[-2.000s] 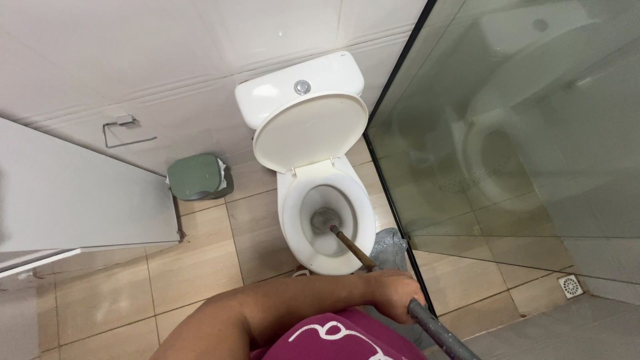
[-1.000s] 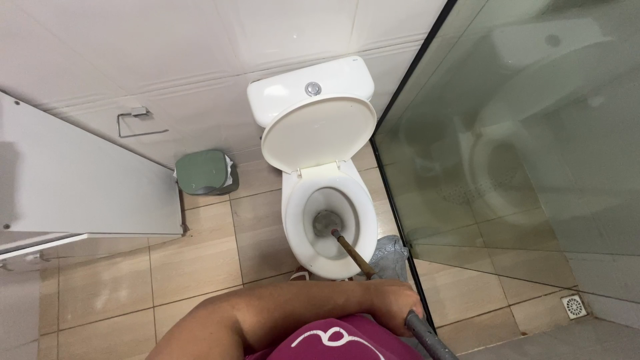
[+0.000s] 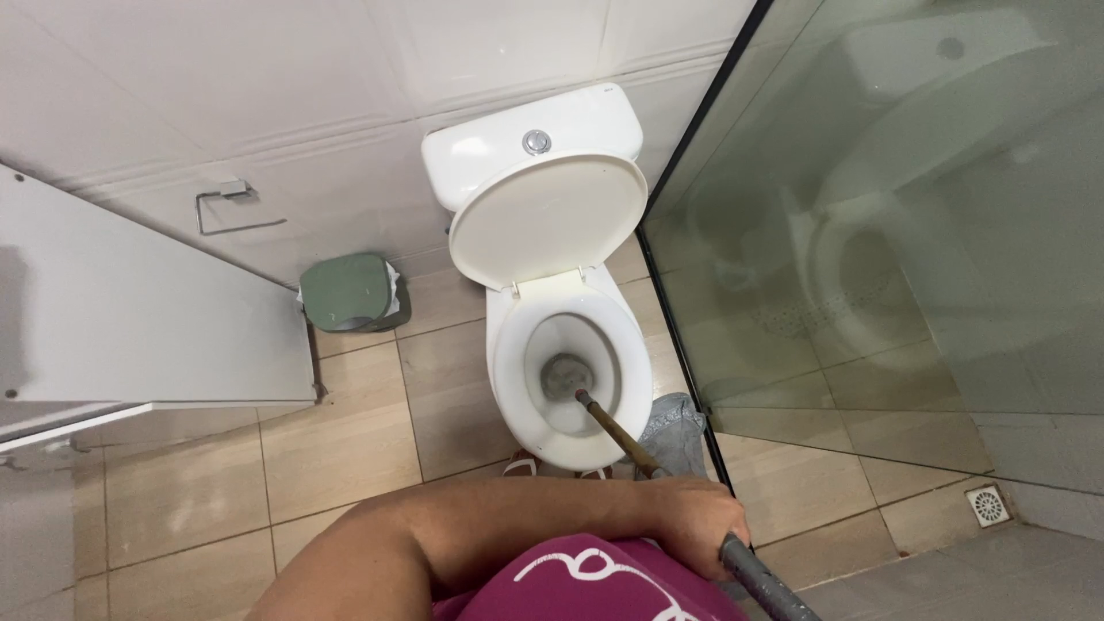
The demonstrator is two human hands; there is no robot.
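My left hand (image 3: 697,522) is closed around a long pole, its arm reaching across in front of a magenta shirt. The pole's upper part (image 3: 763,578) is grey and leaves the view at the lower right. Its thinner brown end (image 3: 617,431) slants over the front rim of a white toilet (image 3: 511,379), and the reddish tip is inside the bowl, at the edge of greyish water (image 3: 567,374). The toilet lid (image 3: 552,220) is raised against the cistern (image 3: 492,148). My right hand is out of view.
A green-lidded bin (image 3: 347,291) stands left of the toilet, below a metal paper holder (image 3: 241,228). A white cabinet (image 3: 147,302) is at left. On the right are a black-framed glass panel (image 3: 776,285), a grey cloth or bag (image 3: 677,431) and a floor drain (image 3: 987,505). Sandalled feet show below the bowl.
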